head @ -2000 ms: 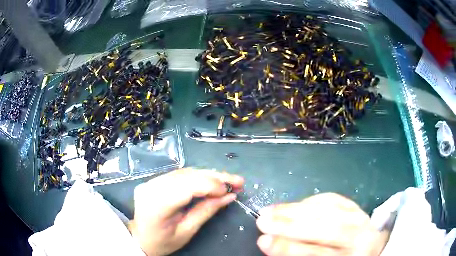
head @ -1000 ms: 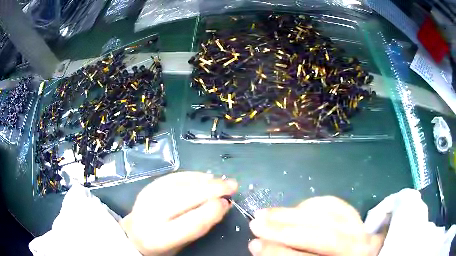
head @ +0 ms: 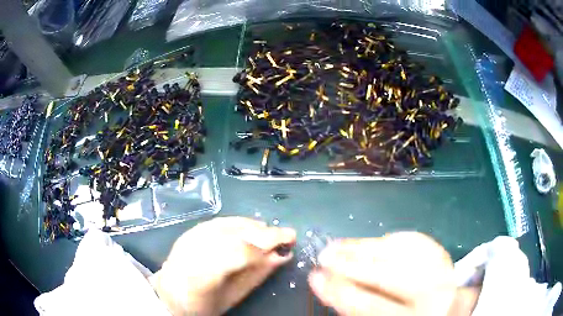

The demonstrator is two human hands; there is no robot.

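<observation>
My left hand point(head: 225, 262) is at the bottom centre-left, its thumb and forefinger pinching a small black part point(head: 283, 250). My right hand point(head: 386, 271) is just to the right, blurred, with fingers closed together. The tweezers do not show clearly; a thin streak near the right fingertips is too blurred to tell. A patch of clear pieces point(head: 312, 245) lies on the mat between the hands, partly covered by the right fingertips. Small whitish specks lie around it. A loose single part point(head: 279, 197) lies on the mat above the hands.
The left tray point(head: 185, 216) and the right tray point(head: 358, 177) hold heaps of black parts with gold tails. Smaller dark parts point(head: 21, 129) are at far left. Clear plastic packaging point(head: 259, 18) lies at the back. A ribbed strip point(head: 507, 166), red item point(head: 534, 54) and ring-like item point(head: 543, 171) are at right.
My right hand has moved slightly up over the patch, and the tweezers' bright tip between the hands no longer shows clearly. The black part in my left fingers shows again.
</observation>
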